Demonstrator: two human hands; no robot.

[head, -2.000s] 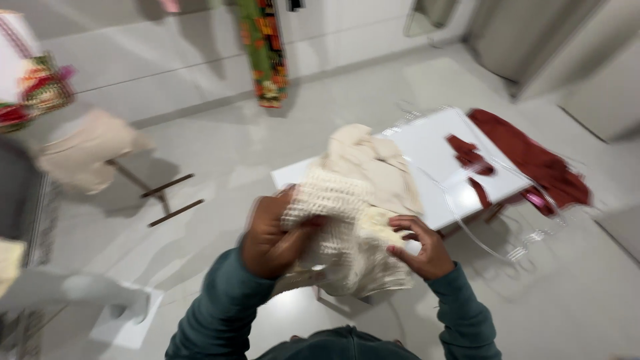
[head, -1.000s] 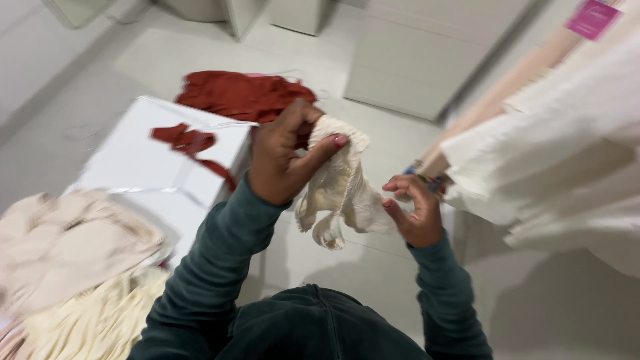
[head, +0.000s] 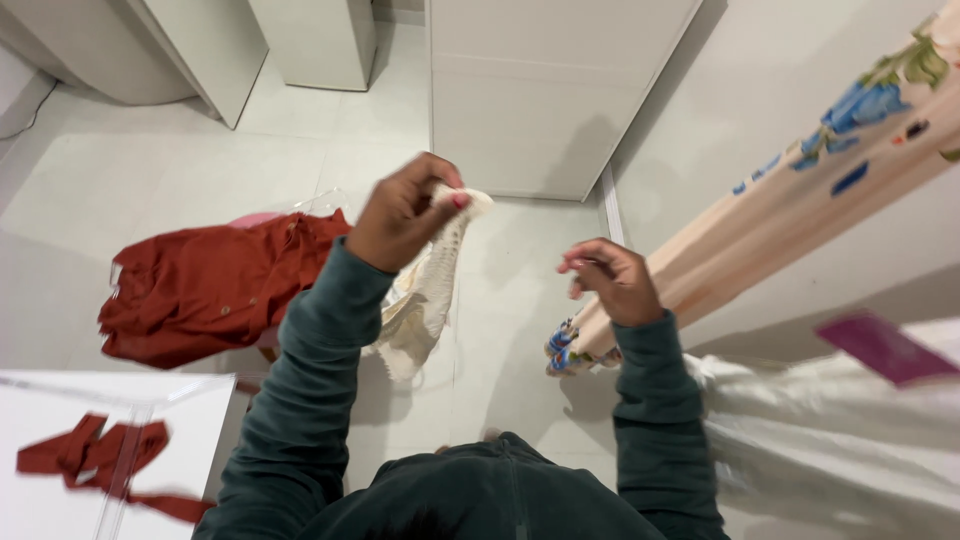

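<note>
My left hand [head: 411, 214] pinches one end of a cream textured fabric garment [head: 431, 307], which hangs down beside and partly behind my left forearm. Its lower end is bunched, and what kind of garment it is cannot be told. To the right, my right hand [head: 609, 279] is raised with bent fingers, apart from the cream garment. Nothing that I can make out is between its fingers. It is nearest to a long peach garment with blue floral print [head: 720, 247], hanging just behind and to the right of it.
A rust-red buttoned garment [head: 217, 285] lies left of my left hand, with a clear hanger [head: 322, 201] near it. A white table [head: 45, 510] at lower left bears a rust-red fabric belt [head: 142, 450]. White garments [head: 810, 427] hang at lower right, beside a purple tag [head: 885, 349].
The view has swung right since the oldest frame. Both hands were on the cream fabric then; now only my left hand holds it, and the fabric hangs lower.
</note>
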